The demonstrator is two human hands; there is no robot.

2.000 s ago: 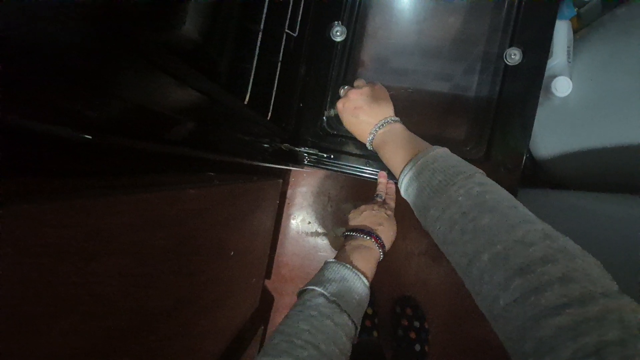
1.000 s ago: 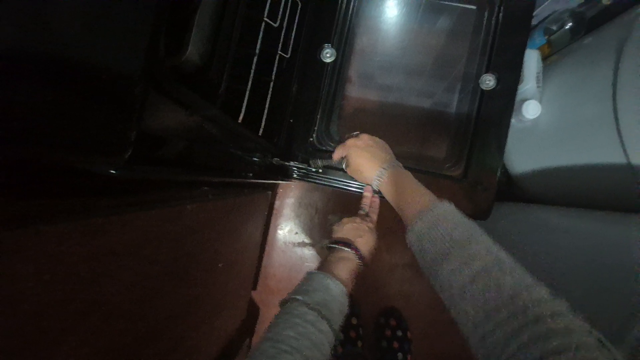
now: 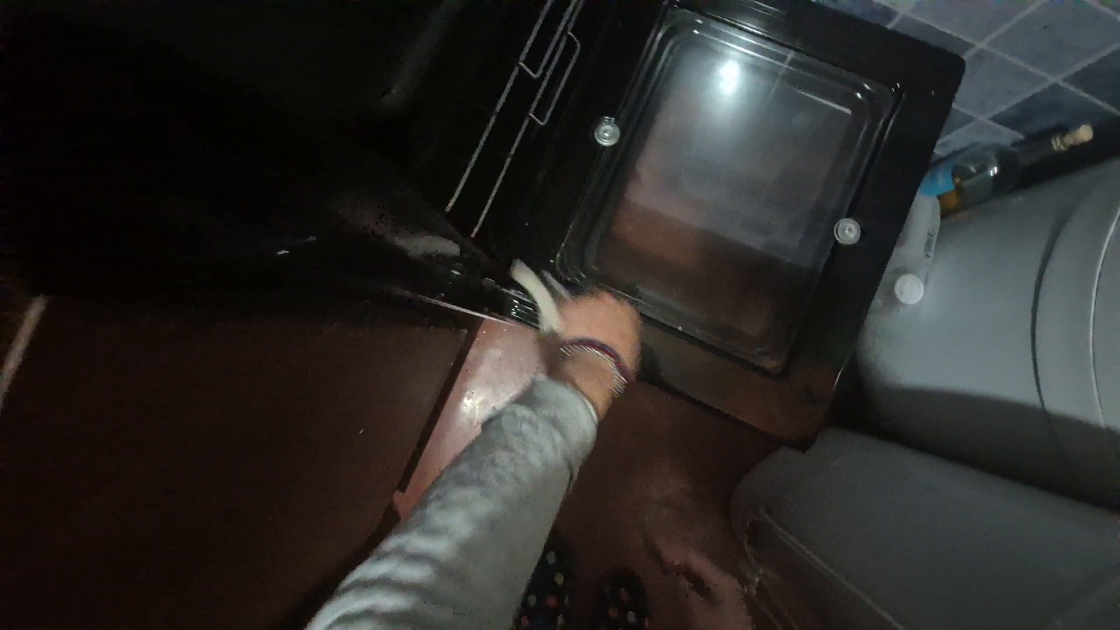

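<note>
The opened oven door (image 3: 910,105) has a dark frame and an inner glass pane (image 3: 726,210). My left hand (image 3: 604,324), with dark and silvery bracelets, is at the door's near left corner beside the hinge area. Its fingers are curled, and a pale, curved, blurred object (image 3: 538,297) juts from them; what it is cannot be told. Low in the view, a dim, blurred skin-toned shape (image 3: 696,582) seems to be my right hand. Its fingers and anything in them cannot be made out. Two round clear fittings (image 3: 606,131) sit on the frame, one either side of the glass.
Wire oven racks (image 3: 503,131) show in the dark cavity at left. At right are grey rounded bins or containers (image 3: 962,350), a white-capped bottle (image 3: 910,287) and a corked glass bottle (image 3: 989,171). My dotted footwear (image 3: 623,599) is below, over the reddish floor.
My right hand has left the door corner and seems to be low in the view. My left hand has moved up to that corner, where a pale object now shows at its fingers.
</note>
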